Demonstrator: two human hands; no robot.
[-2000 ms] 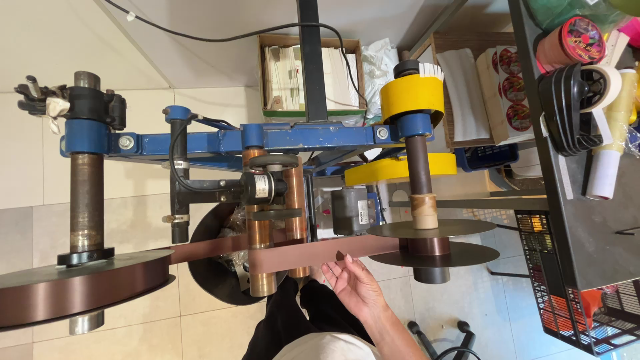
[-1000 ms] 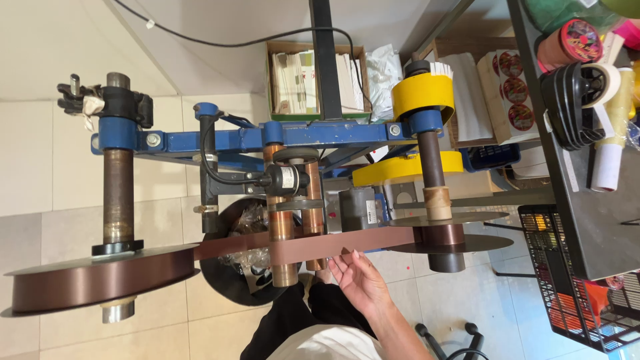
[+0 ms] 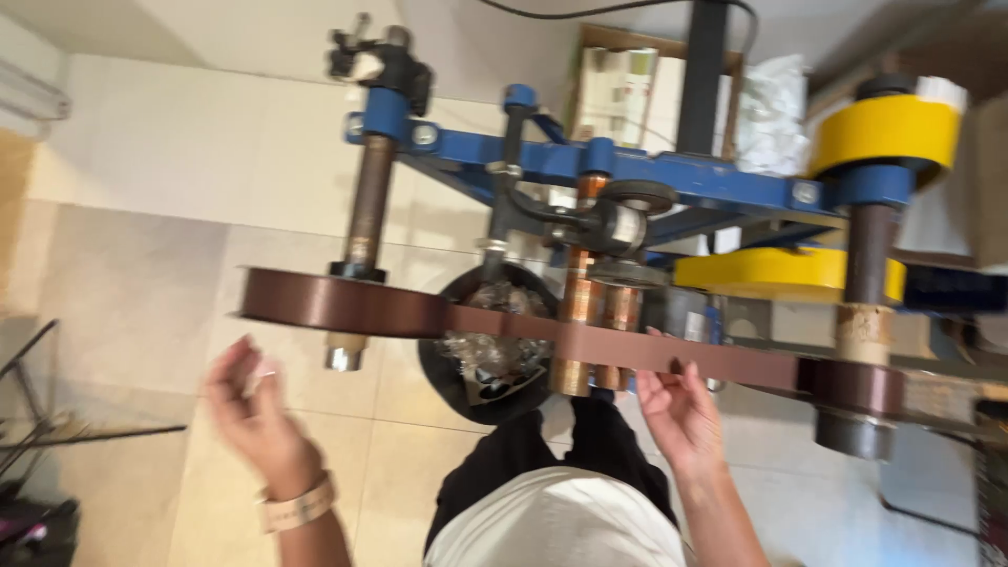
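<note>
A brown ribbon (image 3: 685, 356) runs from a large wound reel (image 3: 342, 305) on the left shaft, past copper-coloured rollers (image 3: 581, 299), to a smaller wound spool (image 3: 858, 387) on the right shaft. My right hand (image 3: 679, 409) is at the ribbon's lower edge, right of the rollers, its fingertips touching the band and some of them behind it; a firm grip cannot be made out. Blurred, my left hand (image 3: 256, 409) is raised below the large reel, fingers apart and curled, holding nothing. A wristband is on that wrist.
A blue metal frame (image 3: 693, 183) carries the shafts. Yellow guards (image 3: 886, 138) surround the right shaft's upper part. Below the ribbon stands a black bin (image 3: 441, 378) with clear plastic wrap. A cardboard box (image 3: 583, 94) of packed items is behind the frame. Black metal legs (image 3: 102, 435) stand far left.
My left hand has come into view below the large reel. My right hand stays at the ribbon, its fingers more spread. The view has shifted left.
</note>
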